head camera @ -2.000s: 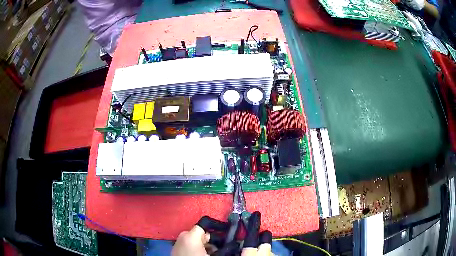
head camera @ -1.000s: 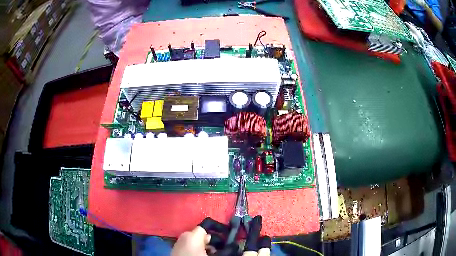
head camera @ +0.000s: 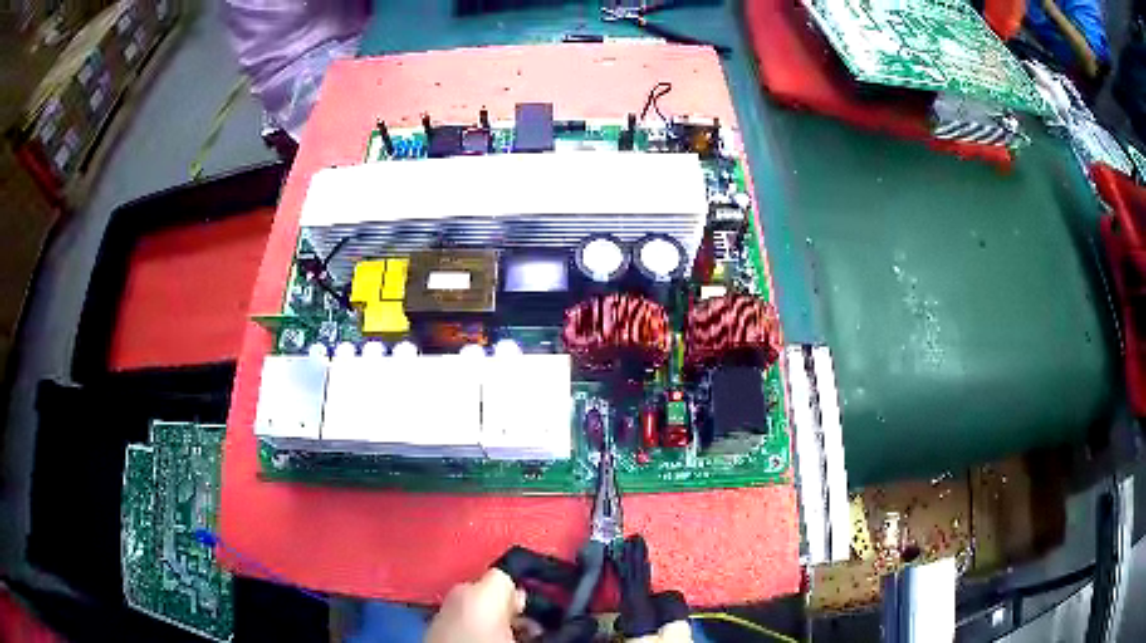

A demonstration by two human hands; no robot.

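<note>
A green circuit board (head camera: 729, 475) lies component side up on a red-orange foam pad (head camera: 377, 534), crowded with white heat sinks, copper-wound toroids and yellow blocks. At the bottom edge, my left hand (head camera: 488, 605) and my right hand (head camera: 647, 603), with black finger cots, close around the dark handles of pliers (head camera: 606, 509) from both sides; both hands are cut off by the edge. The narrow jaws point away from me and reach over the board's near edge, beside the front heat sink and below the left toroid. What the tips touch is too small to tell.
A red-lined black tote (head camera: 189, 295) and another board (head camera: 176, 528) are at left. The green bench mat (head camera: 955, 314) is at right, with a board (head camera: 917, 44) on red foam at its far end. Another pliers (head camera: 625, 15) lies at the back. A person's sleeve (head camera: 295, 57) is at upper left.
The whole view has shifted a little; the board sits slightly further right than two seconds ago. The pliers stay at nearly the same spot on the board, still held in my hands.
</note>
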